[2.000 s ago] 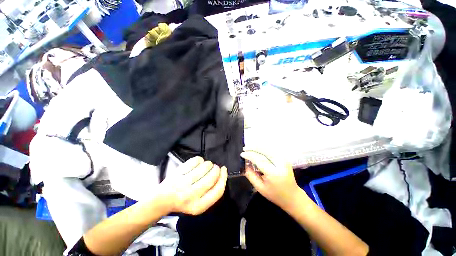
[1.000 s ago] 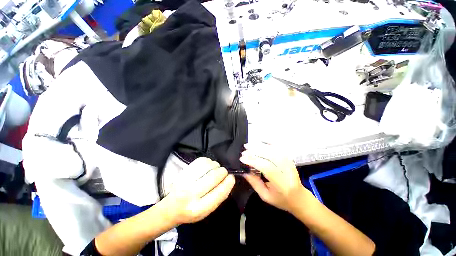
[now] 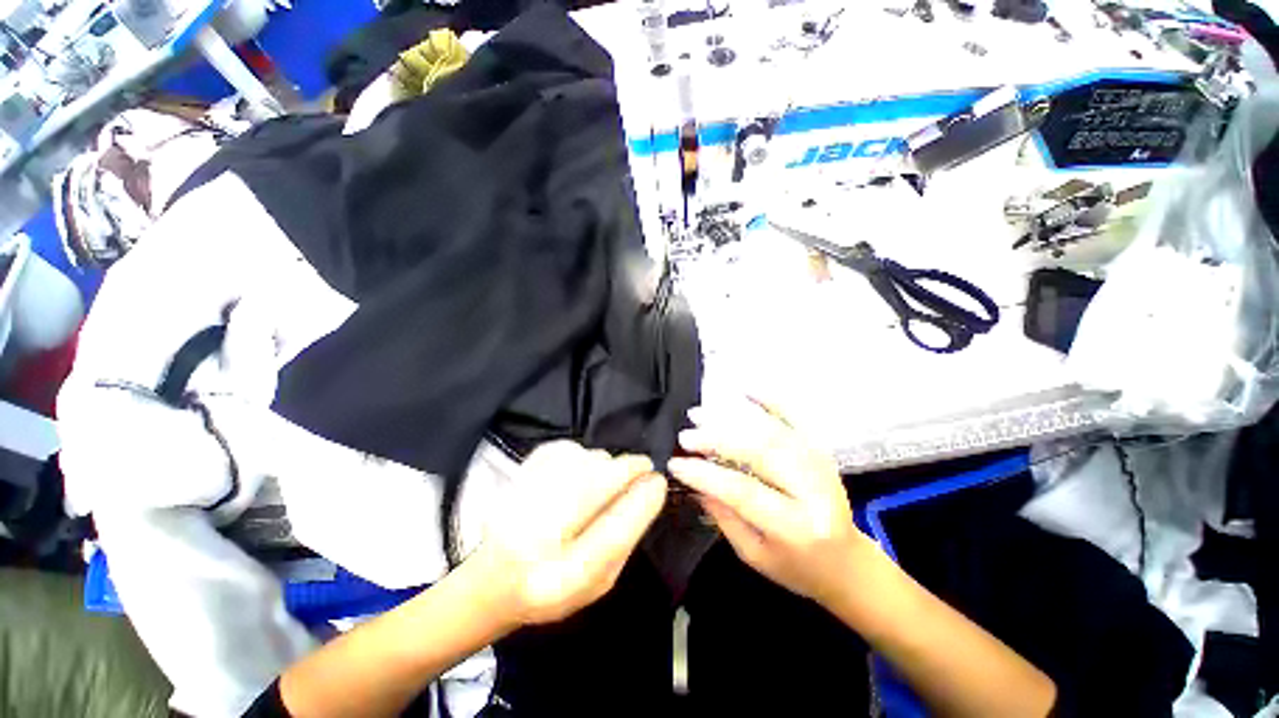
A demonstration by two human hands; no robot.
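Note:
A black and white garment (image 3: 463, 267) lies over the left of the machine table and hangs over its front. My left hand (image 3: 568, 533) pinches the black cloth's edge at the table's front. My right hand (image 3: 772, 498) pinches the same edge just to the right, the fingertips of both hands nearly touching. The cloth runs back from my hands to the presser foot and needle area (image 3: 683, 246) of the white sewing machine (image 3: 842, 140). The exact fold between my fingertips is hidden.
Black-handled scissors (image 3: 919, 297) lie right of the needle. A clear plastic bag (image 3: 1178, 309) is at the table's right end. A blue bin (image 3: 947, 498) with dark cloth is below right. Mustard cloth (image 3: 429, 63) is behind the garment. A ruler marking (image 3: 968, 432) runs along the front edge.
Both hands have come closer together at the cloth's edge, and the strip stretched between them a second ago no longer shows. The garment has barely moved since then.

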